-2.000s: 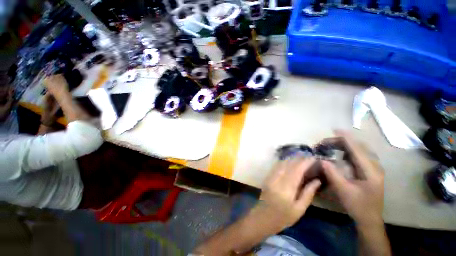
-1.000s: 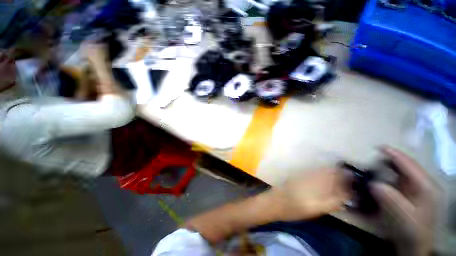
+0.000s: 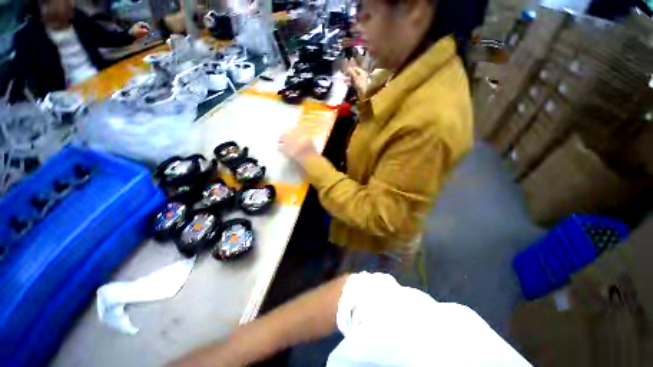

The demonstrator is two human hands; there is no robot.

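Observation:
Neither of my hands shows. My bare right forearm and white sleeve cross the bottom, and the forearm is cut off by the lower edge before the hand. Several round black filled units (image 3: 235, 239) stand clustered on the bench right of the blue parts bin (image 3: 79, 236), with silvery centres and orange or blue spots. Small dark modules (image 3: 61, 188) stand in a row in the bin. A curved white sheet (image 3: 147, 289) lies on the bench between the bin and my forearm.
A person in a mustard jacket (image 3: 401, 143) sits at the bench on the right. More black units (image 3: 308, 86) lie farther along. Clear plastic (image 3: 139, 129) and white casings (image 3: 208, 77) lie behind the bin. A blue crate (image 3: 562, 254) and stacked cartons (image 3: 551, 93) stand at right.
The view has swung far to the right. Both hands and the dark piece they held have left the picture, as have the open housings. The neighbour in mustard and the filled units now show.

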